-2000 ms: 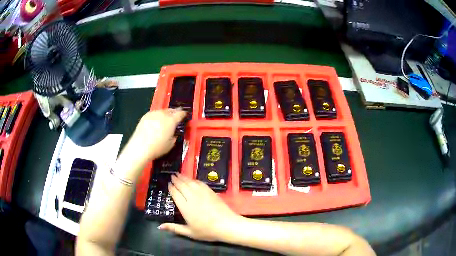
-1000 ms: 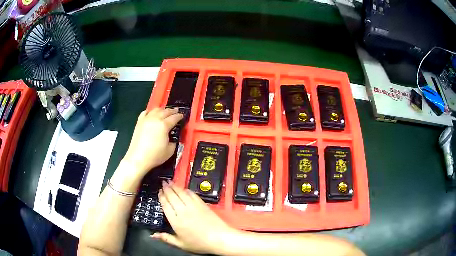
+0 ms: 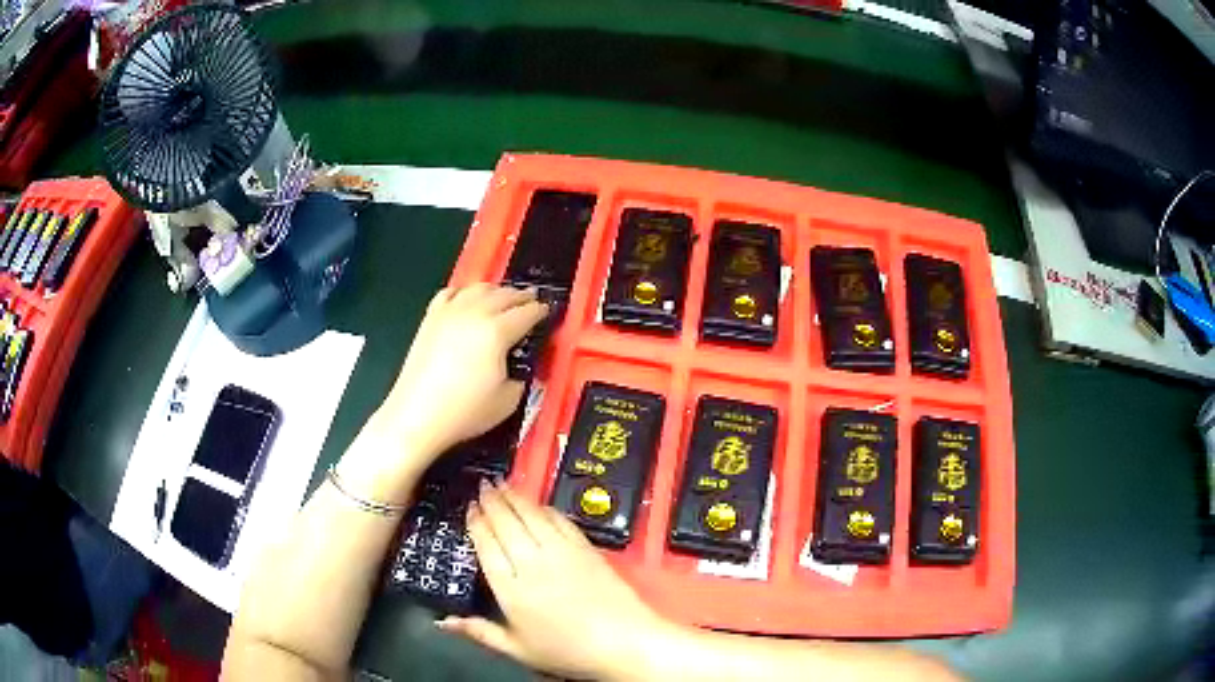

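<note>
The red tray (image 3: 786, 380) holds several closed black flip phones, such as one at the near middle (image 3: 724, 477), with gold emblems and lettering. In the left column two flip phones lie open with dark screens. My left hand (image 3: 466, 360) rests over the far open phone (image 3: 550, 240), fingers on its lower half, hiding most of its keypad. My right hand (image 3: 553, 573) has its fingertips on the near open phone (image 3: 433, 546), at the right side of its white-digit keypad. The near phone's upper half is mostly hidden by my left hand and wrist. Neither hand visibly grips a phone.
A desk fan (image 3: 189, 107) stands at the back left. White paper (image 3: 313, 386) with a separate dark phone (image 3: 227, 473) lies below it. A second red tray (image 3: 80, 327) is at the far left. A pale board (image 3: 1106, 300) and a blue item with cable (image 3: 1190, 309) are right.
The whole view has shifted, so tray, phones and fan appear further right. Both hands remain over the same two open phones, with little visible change in their positions.
</note>
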